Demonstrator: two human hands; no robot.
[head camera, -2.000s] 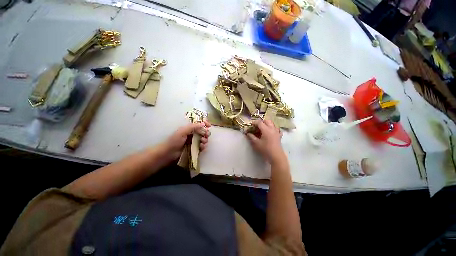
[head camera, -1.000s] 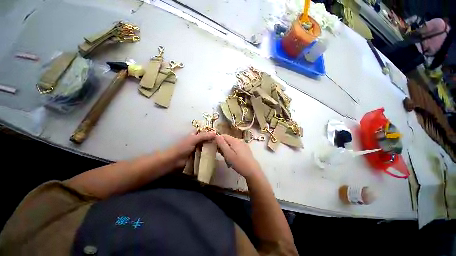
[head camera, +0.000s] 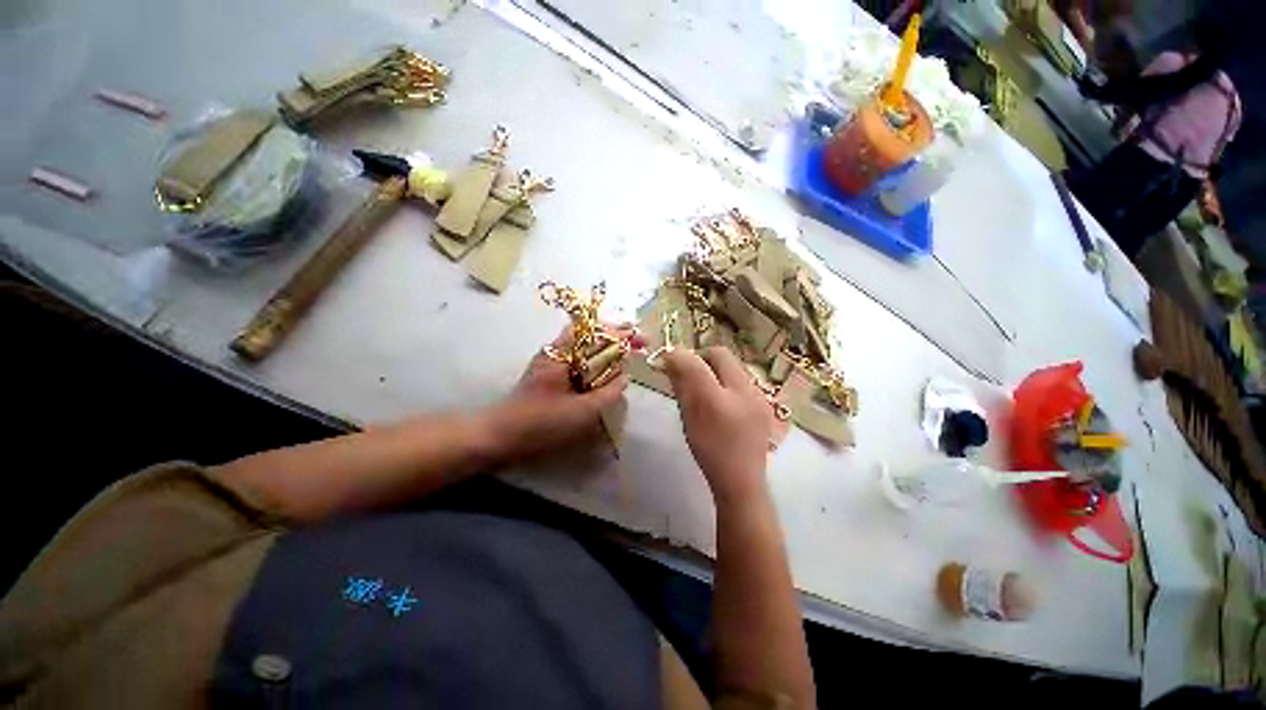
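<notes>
My left hand (head camera: 562, 402) is closed around a bunch of khaki-tan strap tabs (head camera: 600, 366), their gold snap hooks sticking up above the fingers. My right hand (head camera: 718, 402) is just right of it, fingertips pinching a strap tab with a gold hook (head camera: 660, 344) at the near left edge of the heap. The heap of strap tabs (head camera: 757, 298) lies beyond my right hand. A small group of tabs (head camera: 486, 219) lies left of the heap. Another bunch (head camera: 354, 86) lies further left.
A hammer (head camera: 319, 271) and a clear plastic bag (head camera: 257, 187) with a tab on top are at left. A blue tray (head camera: 861, 205) holds an orange pot (head camera: 879, 142). A red bag (head camera: 1044, 437), white-nozzled bottle (head camera: 933, 484) and small jar (head camera: 983, 592) are at right. A person (head camera: 1187, 118) stands far right.
The view has shifted, so table things appear further right. My right hand has moved from the held bunch back to the heap's edge. My left hand still holds the bunch, now tilted.
</notes>
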